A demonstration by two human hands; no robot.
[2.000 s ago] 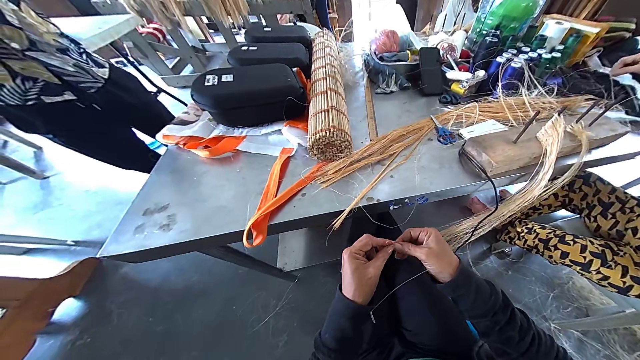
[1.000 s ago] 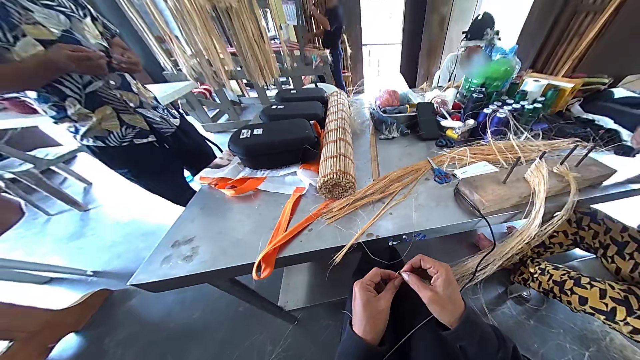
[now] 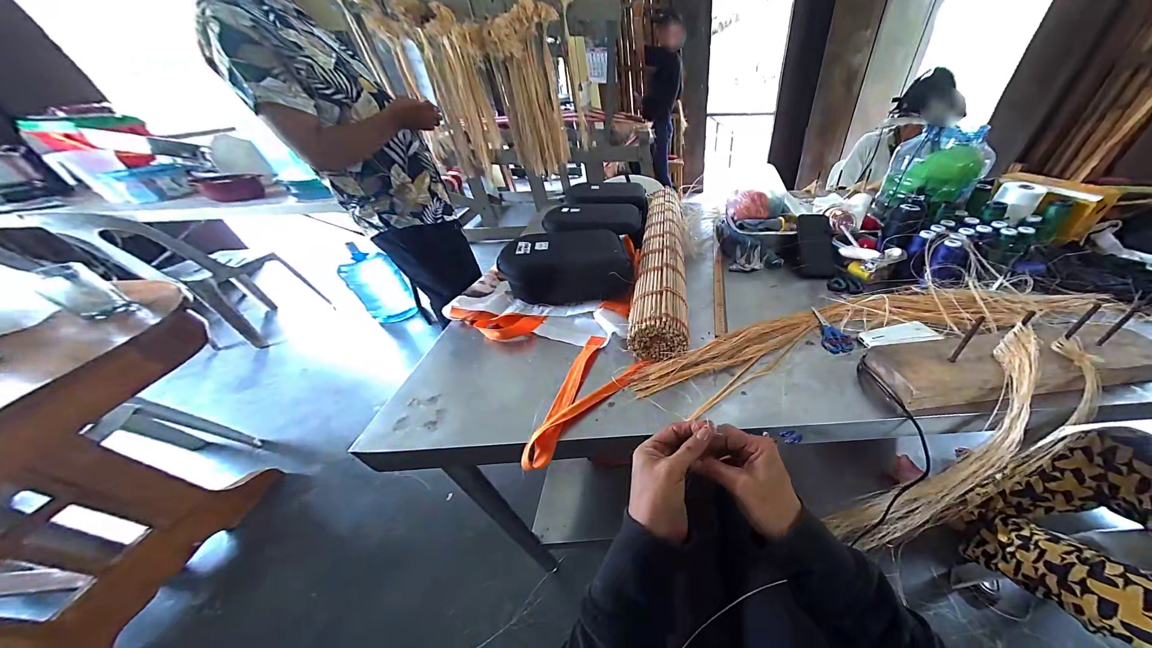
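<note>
My left hand and my right hand meet at the fingertips, just in front of the metal table's near edge. Both pinch a thin fiber strand, part of which hangs in a curve over my dark clothing. Past the fingers, a long bundle of straw-coloured fibers lies across the table. Blue-handled scissors rest beside the bundle. At the right, pale fiber hanks loop over metal pegs on a wooden block and hang down off the table.
A rolled slatted mat, black zip cases and an orange strap lie left of centre. Thread spools stand at the back right. A person stands at the left; patterned trouser legs are close at right. Wooden chair at left.
The view has tilted up and turned left. My hands remain together at the fingertips. The standing person's raised hand shows near the hanging fibers.
</note>
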